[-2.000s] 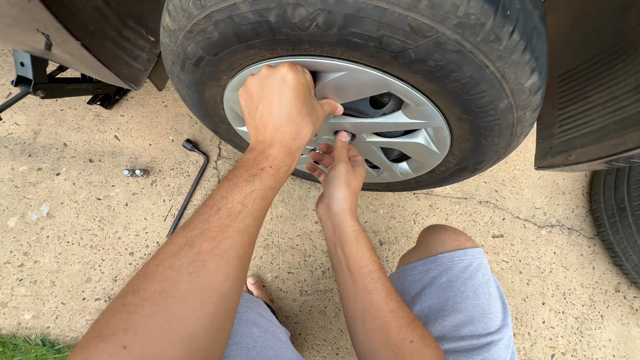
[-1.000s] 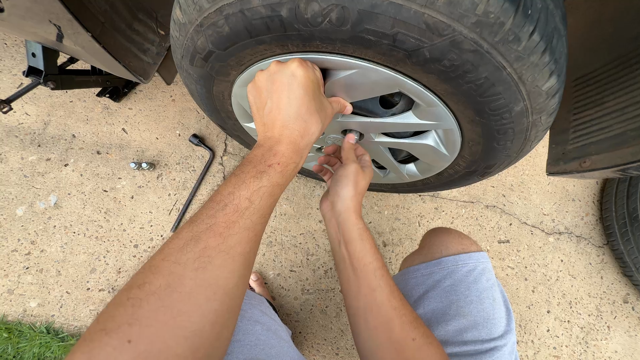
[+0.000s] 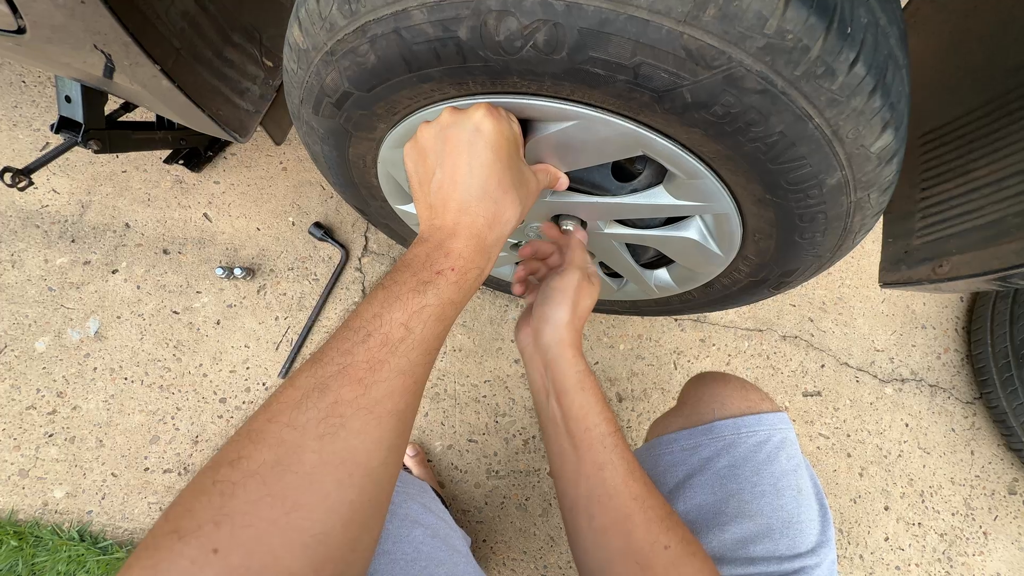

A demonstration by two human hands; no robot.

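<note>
My left hand (image 3: 472, 172) grips a spoke of the silver wheel cover (image 3: 640, 204), its fingers curled into an opening and its thumb lying on the spoke. The cover sits inside a black tire (image 3: 800, 152). With thumb and fingers, my right hand (image 3: 560, 272) is at a shiny wheel bolt or nut (image 3: 570, 224) in a hole near the hub; these fingers are partly blurred. Dark metal shows through the openings right of the hand.
An L-shaped lug wrench (image 3: 324, 288) lies on the concrete at left, beside two loose wheel bolts or nuts (image 3: 234, 273). A black scissor jack (image 3: 136, 132) stands under the car body. Another tire (image 3: 998, 360) is at the right edge, with grass (image 3: 48, 548) at lower left.
The fingers of my right hand have shifted at the bolt or nut, which shows more plainly now. My left hand keeps its grip on the spoke.
</note>
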